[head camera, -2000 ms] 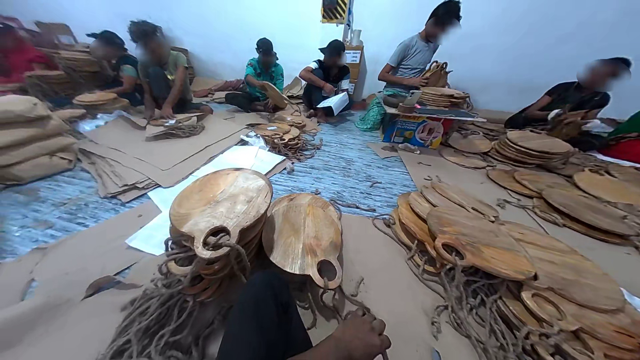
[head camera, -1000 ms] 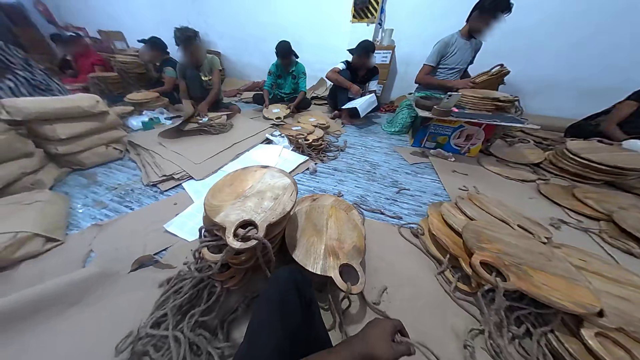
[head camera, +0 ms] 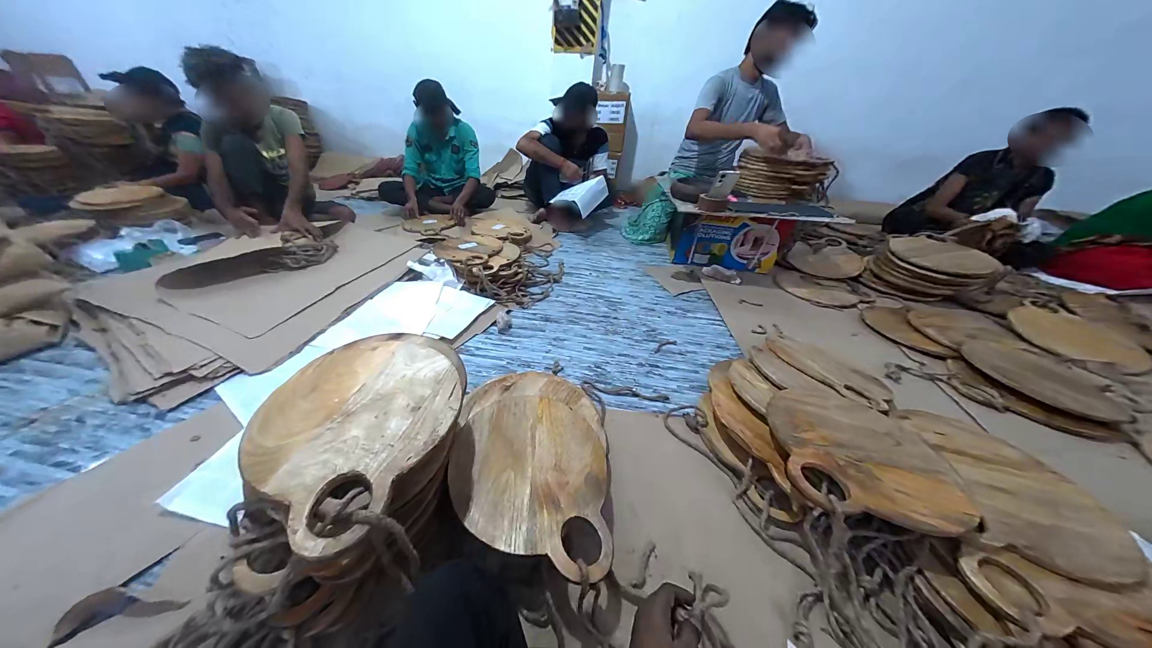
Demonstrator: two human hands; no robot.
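Note:
At the bottom edge, right of my dark-clothed knee, my right hand [head camera: 666, 617] has its fingers curled on a jute rope [head camera: 709, 605]. Just up and left of it lies a round wooden board [head camera: 533, 459], its ring handle toward me and rope in the hole. A taller stack of such boards [head camera: 355, 432] stands to the left, ropes hanging from the handles in a tangle [head camera: 288, 585]. Farther right, more boards [head camera: 868, 459] lie in an overlapping heap with ropes trailing down. My left hand is not in view.
Brown cardboard sheets [head camera: 225, 297] and white paper [head camera: 396, 315] cover parts of the blue-grey floor [head camera: 612, 306]. Several people sit or work along the wall. One works over a board stack [head camera: 783, 175] on a low table above a printed box [head camera: 731, 241]. More boards [head camera: 1035, 360] lie at right.
My right hand has moved lower in view, with less of the forearm showing. At the back left, a person has lifted and curved a cardboard sheet over some rope.

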